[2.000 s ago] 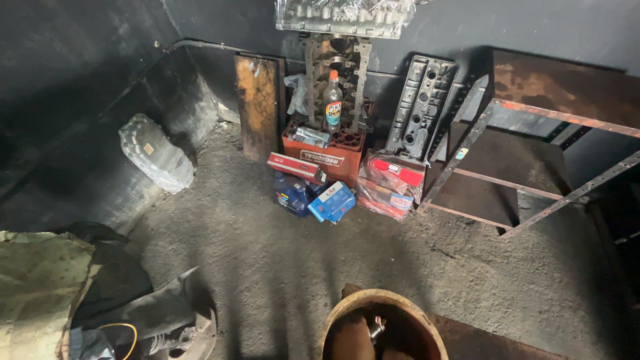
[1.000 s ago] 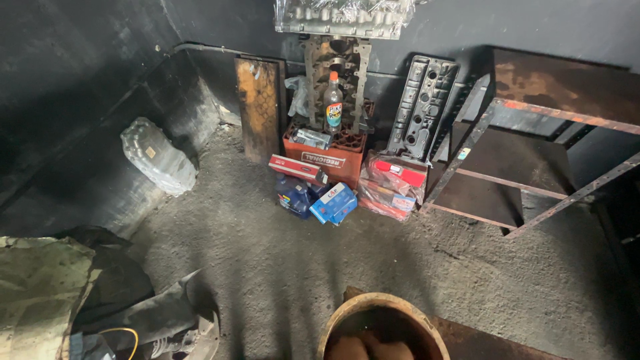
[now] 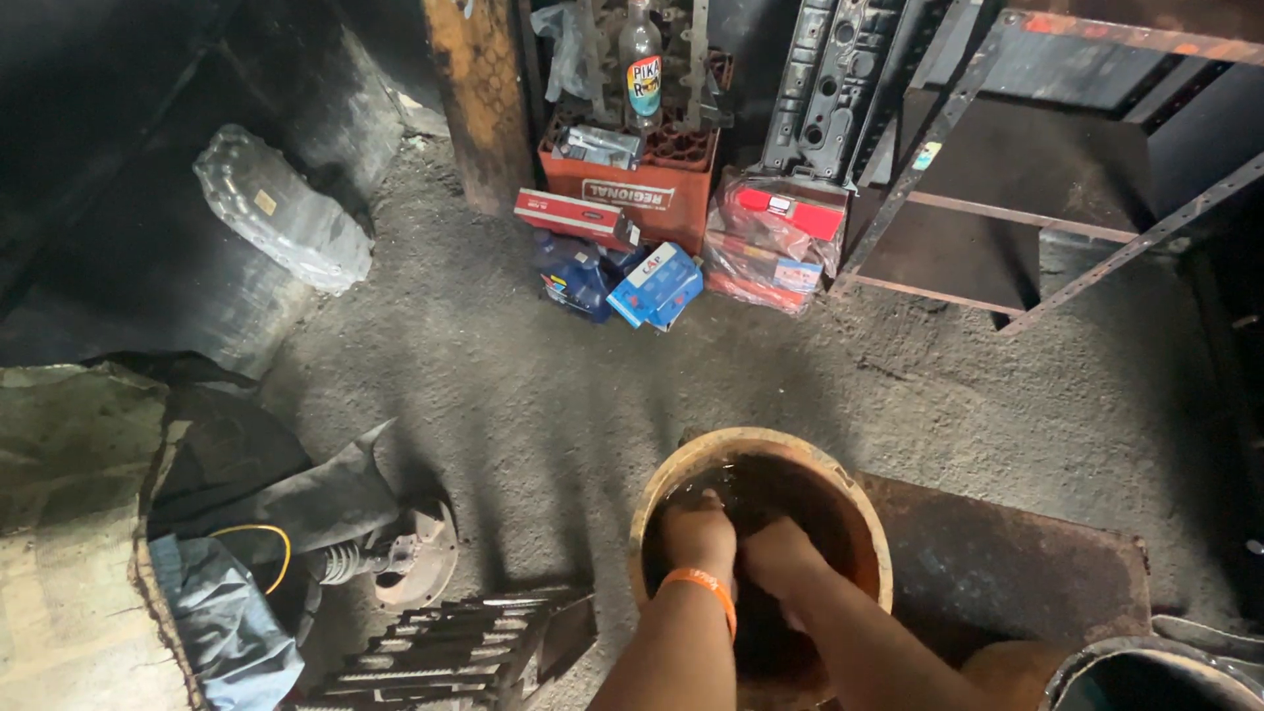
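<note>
A round tub with a worn, yellowish rim (image 3: pixel 656 472) stands on the floor at the lower middle and holds dark liquid (image 3: pixel 780 484). Both hands reach down inside it. My left hand (image 3: pixel 699 533), with an orange wristband (image 3: pixel 703 585) at the wrist, has its fingers partly under the liquid. Close beside it on the right is my right hand (image 3: pixel 782 558), its fingers hidden in the dark liquid. Whether either hand holds something does not show.
Beyond the tub stand a red bottle crate (image 3: pixel 632 193), a glass bottle (image 3: pixel 644 74), boxes (image 3: pixel 660 286) and a blue jug (image 3: pixel 575 276). A metal shelf (image 3: pixel 1047 168) is at right, a rusty plate (image 3: pixel 1007 553) beside the tub, a metal rack (image 3: pixel 444 642) at lower left, a bucket (image 3: pixel 1155 657) at lower right.
The view has tilted down. Both forearms and the wristband now show, where earlier only parts of the hands appeared inside the tub at the bottom edge.
</note>
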